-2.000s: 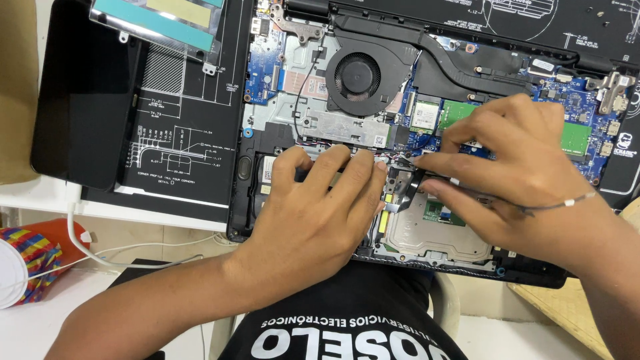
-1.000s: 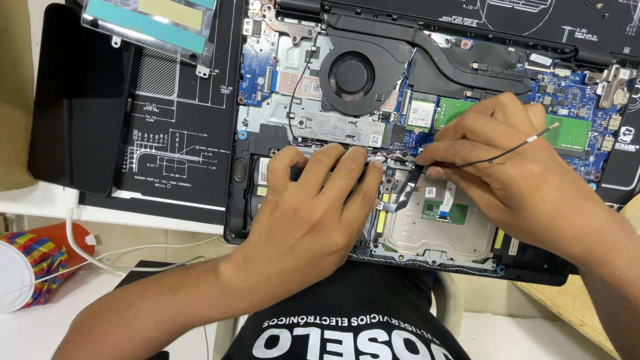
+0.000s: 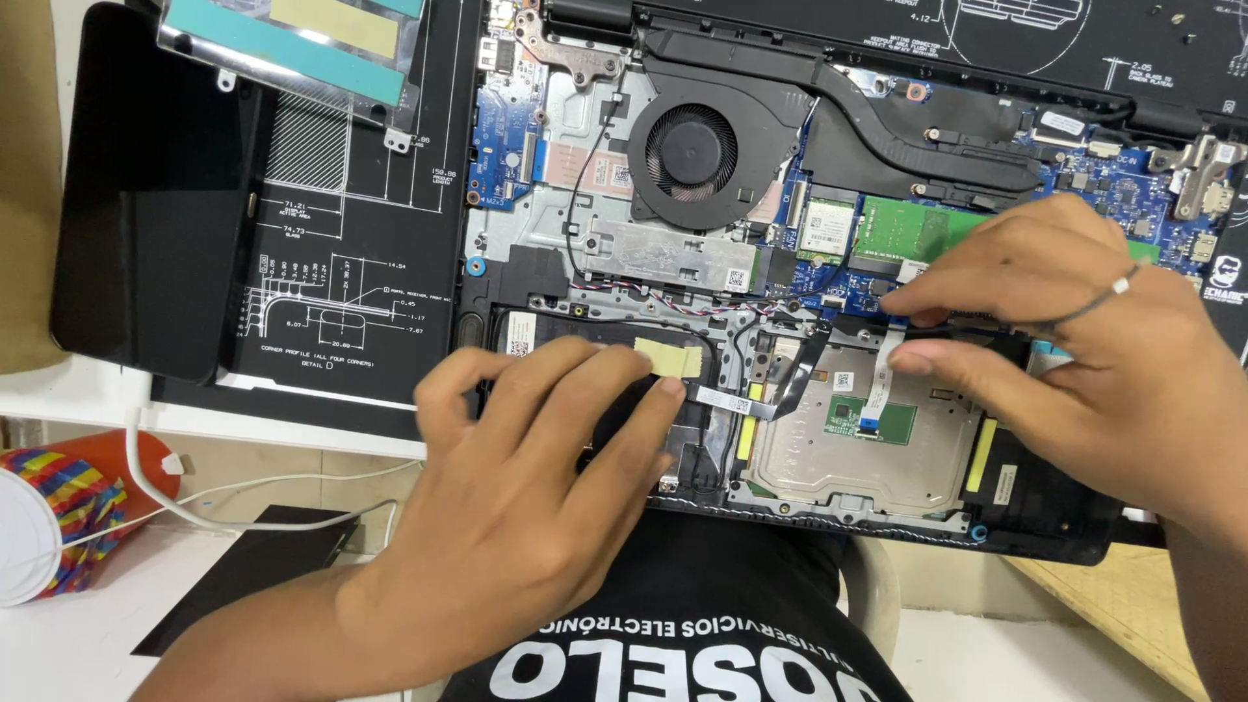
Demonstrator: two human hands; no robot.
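Note:
An opened laptop chassis (image 3: 604, 239) lies under both hands, its cooling fan (image 3: 694, 154) and blue motherboard exposed. My left hand (image 3: 546, 468) rests over the lower left bay, fingertips by a piece of yellow tape (image 3: 673, 358) and the end of a black and silver flat cable (image 3: 746, 402); whether it grips anything is hidden. My right hand (image 3: 1053, 322) is above the board edge, with thumb and forefinger either side of the upper end of a white ribbon cable (image 3: 880, 375). That ribbon runs down to the green touchpad board (image 3: 892, 421). A thin black cable (image 3: 1082, 310) with a white tip crosses my right hand.
A black phone (image 3: 151, 185) and a metal bracket with teal strips (image 3: 292, 54) lie on the printed black mat (image 3: 390, 283) at left. A white cable (image 3: 146, 478) hangs off the table edge near a colourful wrapped cup (image 3: 78, 507).
My left hand has moved down and left, uncovering the yellow tape and the twisted wires. My right hand has shifted right, from the black flat cable toward the white ribbon.

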